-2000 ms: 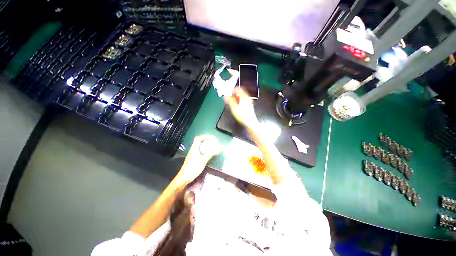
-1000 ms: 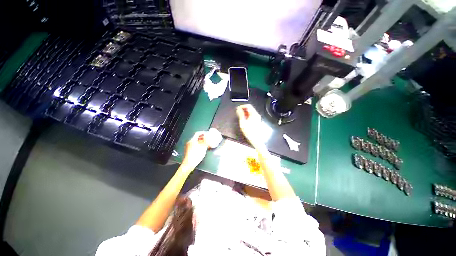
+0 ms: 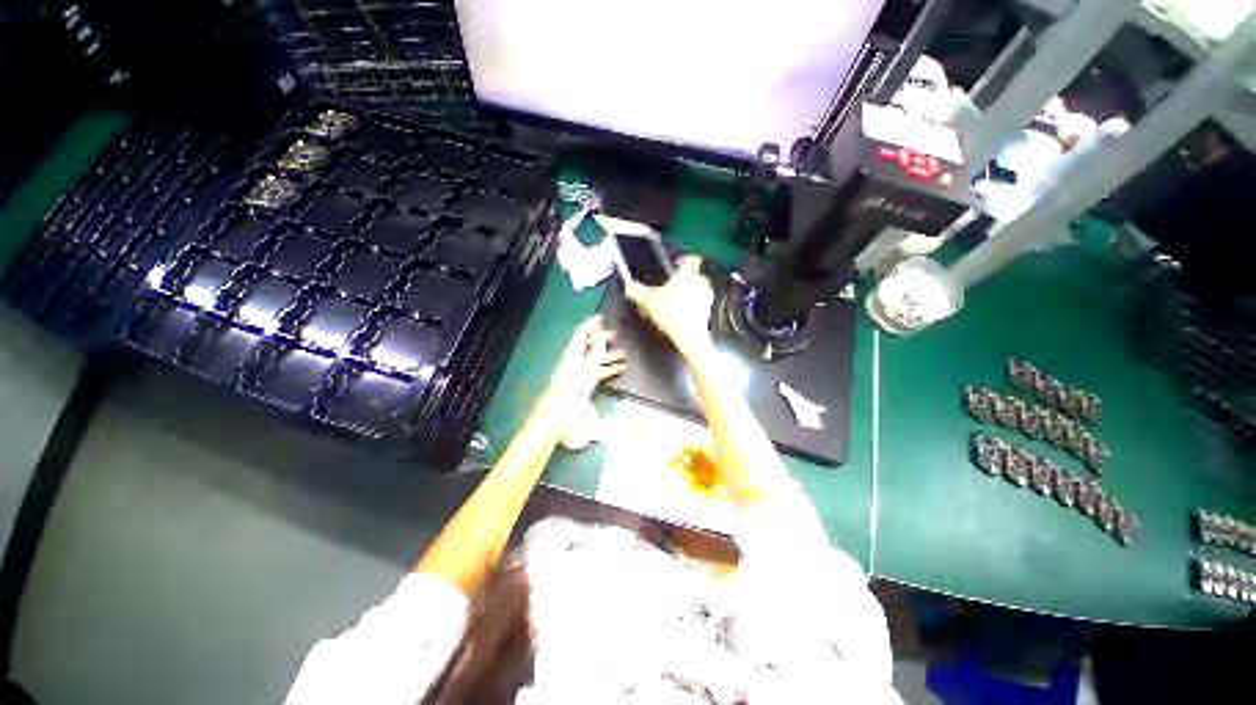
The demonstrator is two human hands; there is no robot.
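Note:
My right hand point(image 3: 671, 303) is shut on the smartphone point(image 3: 643, 259), which is tilted above the far left part of the black microscope base plate point(image 3: 813, 361). My left hand point(image 3: 585, 369) is beside the base plate's left edge, fingers apart, with no clear object in its fingers. A small white round thing point(image 3: 581, 428) shows below my left wrist, by the white work sheet point(image 3: 634, 455). Orange-yellow pieces point(image 3: 698, 470) lie on the sheet. The black microscope point(image 3: 827, 234) stands over the plate with a bright spot below it.
Black blister trays point(image 3: 358, 262) are stacked at left, with a few modules in the far pockets. A white tissue point(image 3: 584, 262) lies near the phone, a white scrap point(image 3: 802, 405) on the plate. A round container point(image 3: 913, 295), rows of modules point(image 3: 1054, 482) and another person point(image 3: 1026, 159) are at right.
My right hand has taken hold of the smartphone and tilted it. My left hand has moved forward and opened, and the white round thing it held is now below the wrist.

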